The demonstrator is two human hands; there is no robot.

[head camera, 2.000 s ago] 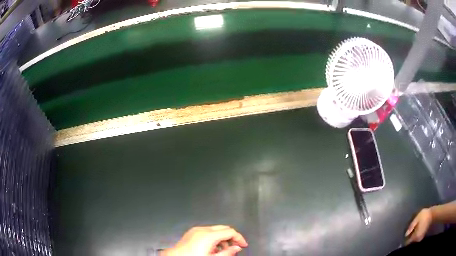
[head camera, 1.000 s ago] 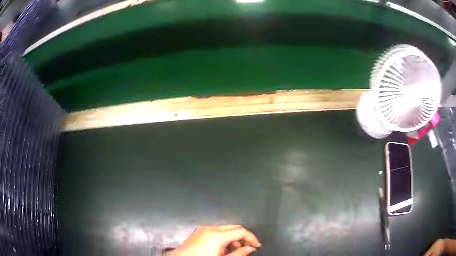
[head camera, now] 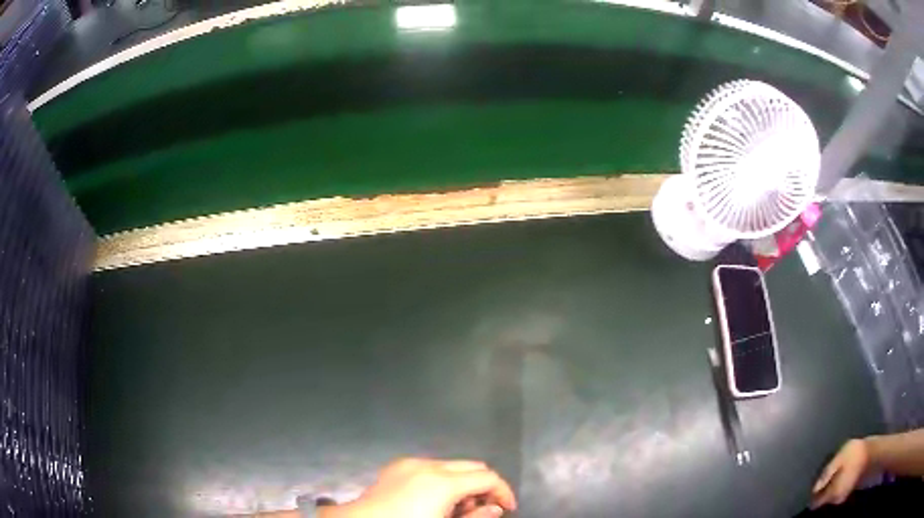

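My left hand (head camera: pixel 431 488) shows at the bottom centre, cut off by the frame's edge, a grey band at its wrist. Its fingers are curled towards the thumb over the dark green bench top (head camera: pixel 304 354). No held thing shows, but the inside of the hand is hidden. My right hand is not in view. A smartphone (head camera: pixel 748 329) with a black screen and pale rim lies flat at the right. Dark, thin tweezers (?) (head camera: pixel 726 407) lie just left of it.
A tall tray stack (head camera: pixel 41 354) borders the left. A white desk fan (head camera: pixel 750 160) stands behind the phone, a pink-red packet (head camera: pixel 790 240) behind it. Clear trays (head camera: pixel 881 293) and another person's hand (head camera: pixel 849 471) are at right. A pale strip (head camera: pixel 385 214) edges the green belt (head camera: pixel 405 152).
The view has swung right and then back left, so the fan and phone shift in the picture. My left hand keeps its curled shape near the bottom edge.
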